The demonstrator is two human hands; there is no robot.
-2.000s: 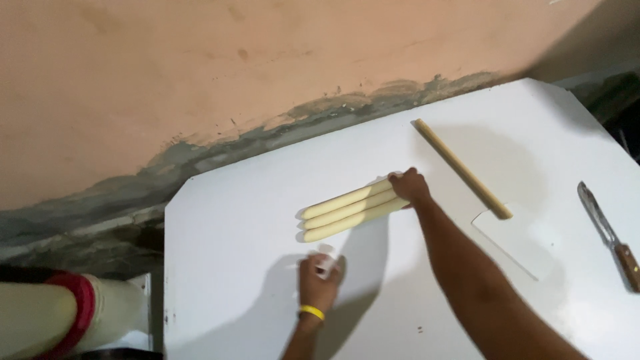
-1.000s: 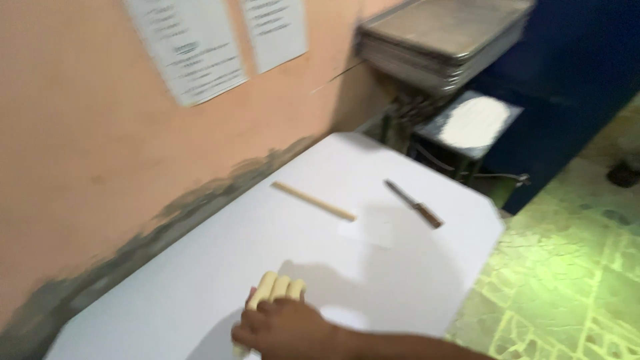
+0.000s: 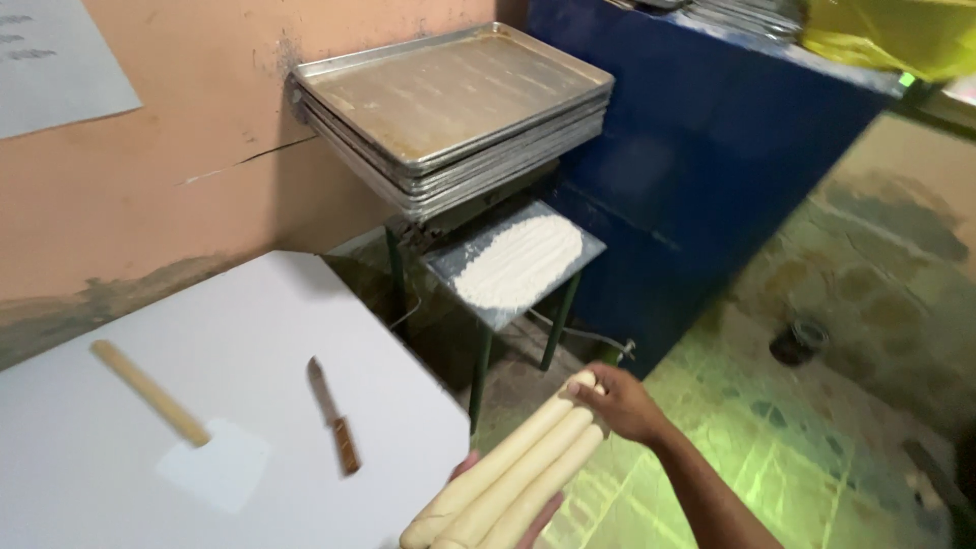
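Note:
Three long rolls of pale dough (image 3: 512,473) lie side by side in my hands, off the right edge of the white table (image 3: 252,305). My right hand (image 3: 619,402) grips their far ends, thumb on top. My left hand (image 3: 543,521) is under the rolls; only some of its fingers show at either side. On the table are a knife with a wooden handle (image 3: 335,419), a wooden stick (image 3: 150,391) and a thin white sheet or scraper (image 3: 217,465) touching the stick's near end.
Beyond the table, a small metal-topped stand (image 3: 496,320) bears a patch of white flour (image 3: 520,261). A stack of metal baking trays (image 3: 457,99) stands behind it by the wall. A large blue cabinet or panel (image 3: 648,168) rises at its right. A dark container (image 3: 797,341) sits on the floor.
The dough rolls lay on the table two seconds ago; now both hands hold them up past its edge. The view has swung far to the right.

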